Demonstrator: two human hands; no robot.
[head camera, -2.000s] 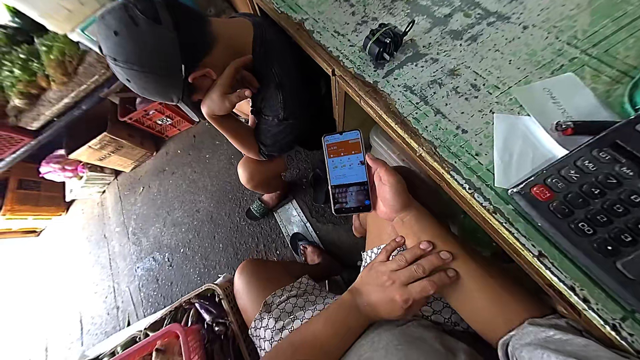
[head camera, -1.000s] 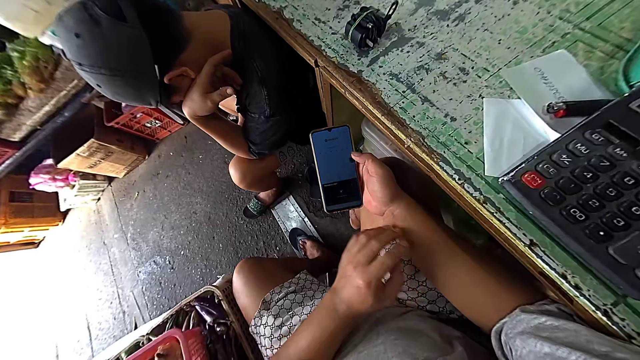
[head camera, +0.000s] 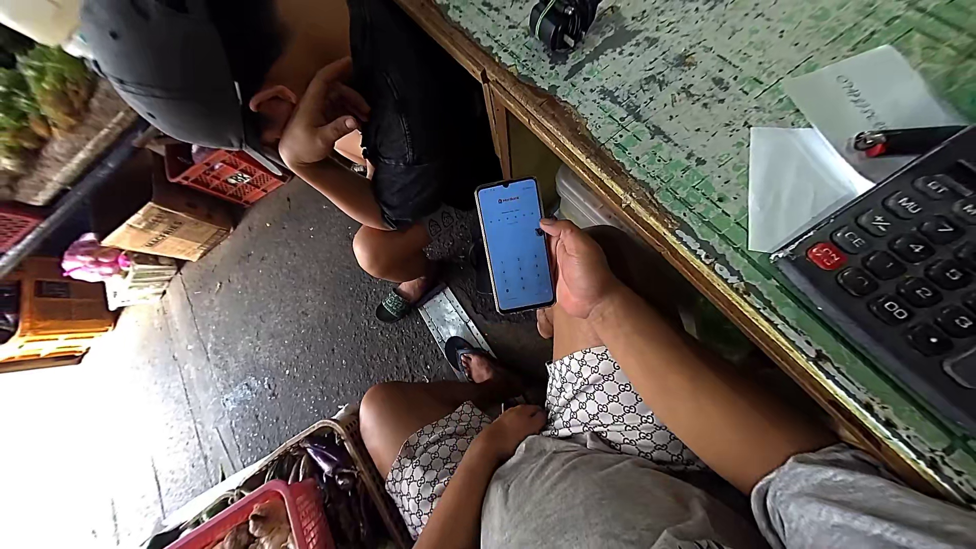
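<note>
A smartphone with a lit screen showing a keypad is held by my right hand. My thumb is at the phone's right edge, and most of the fingers are hidden. My left hand rests low in my lap on the patterned shorts, well below the phone, with its fingers partly hidden. To the right, on the worn green tabletop, lie a black calculator, white papers, a dark pen and a black power adapter.
A person in a dark cap sits close at the upper left, head on one hand. Red crates and a cardboard box stand beyond. Near my knee is a basket with eggplants and a pink basket.
My left hand has moved from my right forearm down to my lap. The phone screen has changed from an orange and white page, through a dimmer one, to a light keypad page.
</note>
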